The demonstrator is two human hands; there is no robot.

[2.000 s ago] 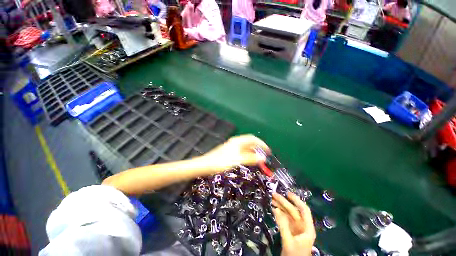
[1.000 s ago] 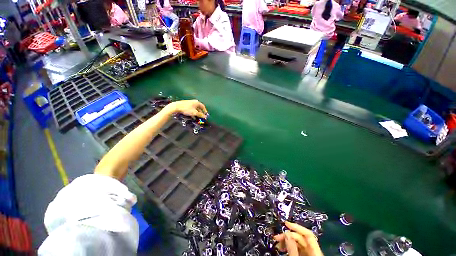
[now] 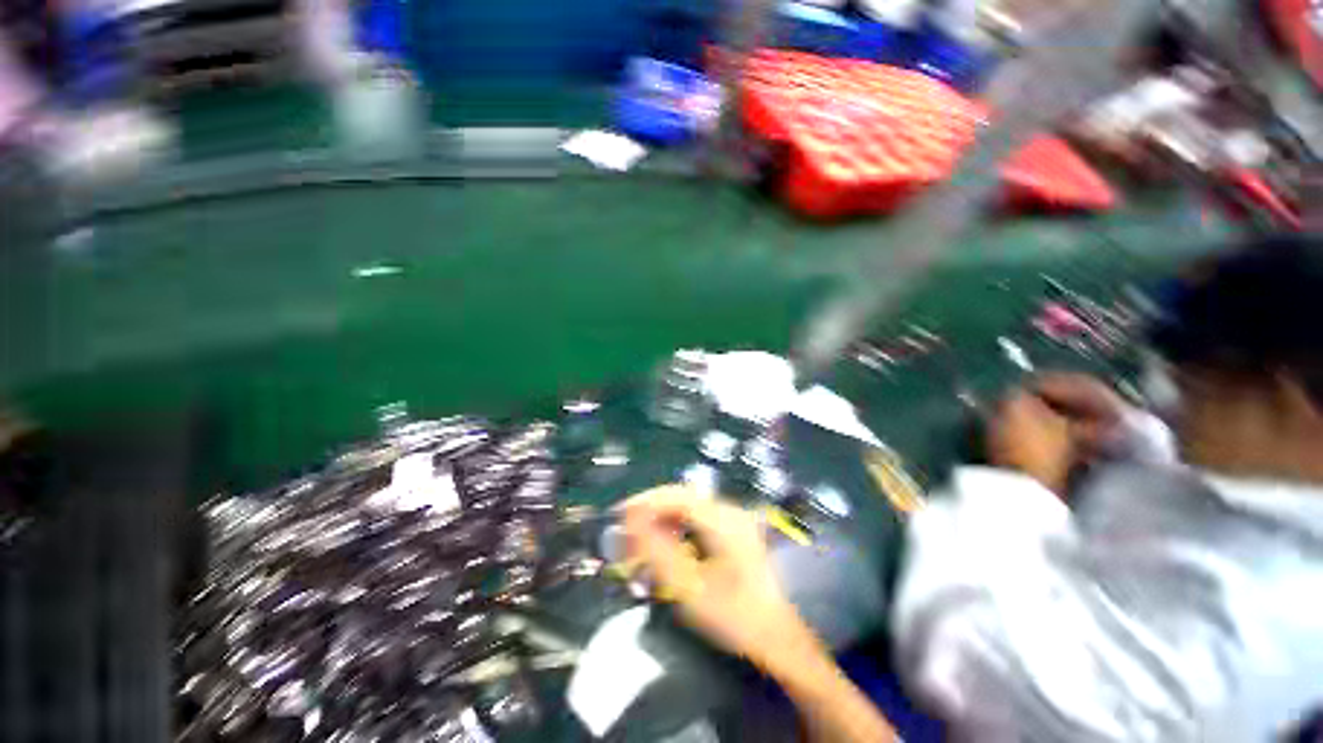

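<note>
The head view is strongly blurred. A large heap of dark pieces with shiny metal fittings [image 3: 334,610] lies at the lower left, with a crumpled white cloth or tissue [image 3: 421,485] on it. My right hand [image 3: 699,563] is right of the heap, fingers bent, beside small round silver-topped parts [image 3: 720,446]; blur hides whether it holds anything. A white scrap [image 3: 614,672] lies below the hand. My left hand is not in view.
A dark tray-like shape [image 3: 102,581] stands at the left. White paper [image 3: 752,386] lies beyond my right hand. Another person in white [image 3: 1045,581] works close on the right. A red tray [image 3: 856,128] and blue bin [image 3: 668,102] stand across the green bench.
The view has swung right. My left hand, earlier over pieces on the black tray, has left the picture. My right hand has moved from the heap to the round parts.
</note>
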